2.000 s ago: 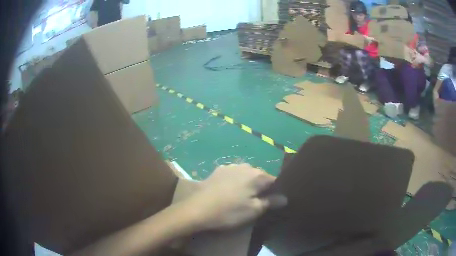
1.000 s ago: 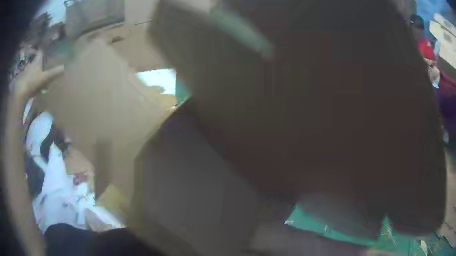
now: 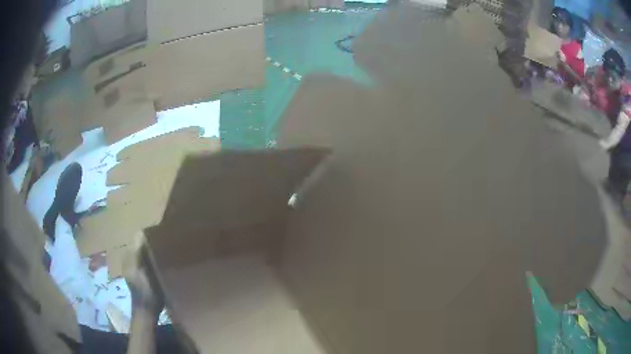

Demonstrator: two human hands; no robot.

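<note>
A part-folded box [image 3: 228,276] is open in front of me at the lower middle, its side wall and far wall standing. Its broad brown lid panel [image 3: 429,200] rises to the right and fills much of the view, blurred. My left hand [image 3: 144,280] holds the box's left wall from outside, at the lower left; it is blurred and partly cut off. My right hand is not in view; the lid panel covers that side.
Flat box blanks [image 3: 142,180] lie on a white sheet [image 3: 66,266] at the left. Large cartons [image 3: 207,62] stand behind. A dark shoe [image 3: 66,193] rests on the sheet. Seated people in red [image 3: 571,55] are at the upper right, beyond the green floor.
The view has turned left from the floor and tape line. The box now stands open with its inside showing, and my left hand has come onto its left wall.
</note>
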